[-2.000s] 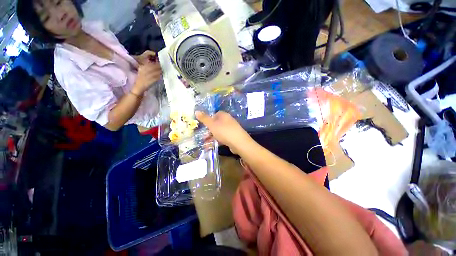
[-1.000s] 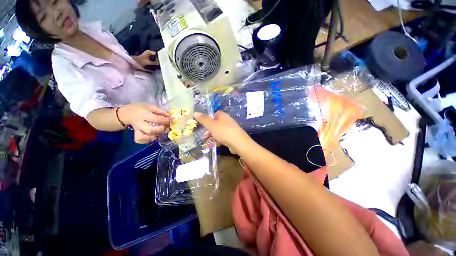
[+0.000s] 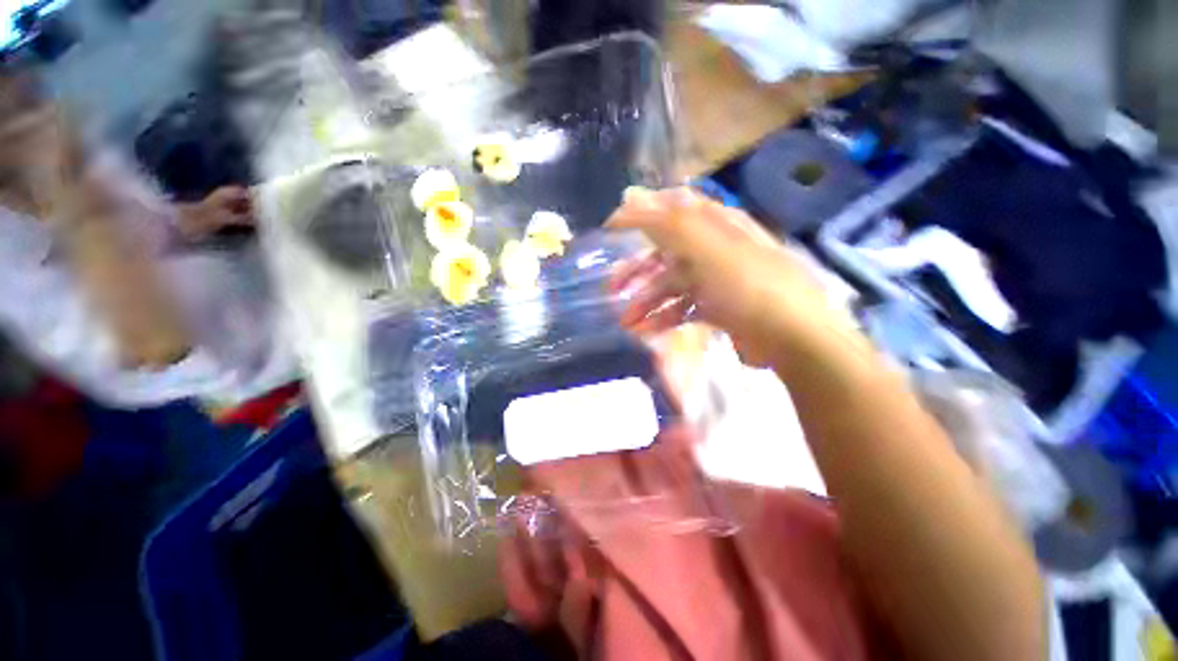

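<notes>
An open, hinged clear plastic tray [image 3: 581, 484] with a white label fills the middle, close to the camera. Several pale-yellow pieces [image 3: 461, 271] lie in its far half. My right hand [image 3: 652, 258] reaches in from the lower right and grips the tray's right side near the fold; the exact finger contact is blurred. My left hand is out of the picture. Salmon cloth [image 3: 775, 581] lies below, partly seen through the tray.
Another person's hand [image 3: 220, 211] and blurred pale sleeve are at the left. A blue crate [image 3: 194, 555] stands lower left. A dark grey roll [image 3: 807, 174] is at upper right. Dark cloth [image 3: 1059, 245] lies at the right. A tan board [image 3: 439, 568] is under the tray.
The tray is larger and nearer the camera, held by my right hand. The view has shifted and blurred. The other person's hand has drawn back from the yellow pieces.
</notes>
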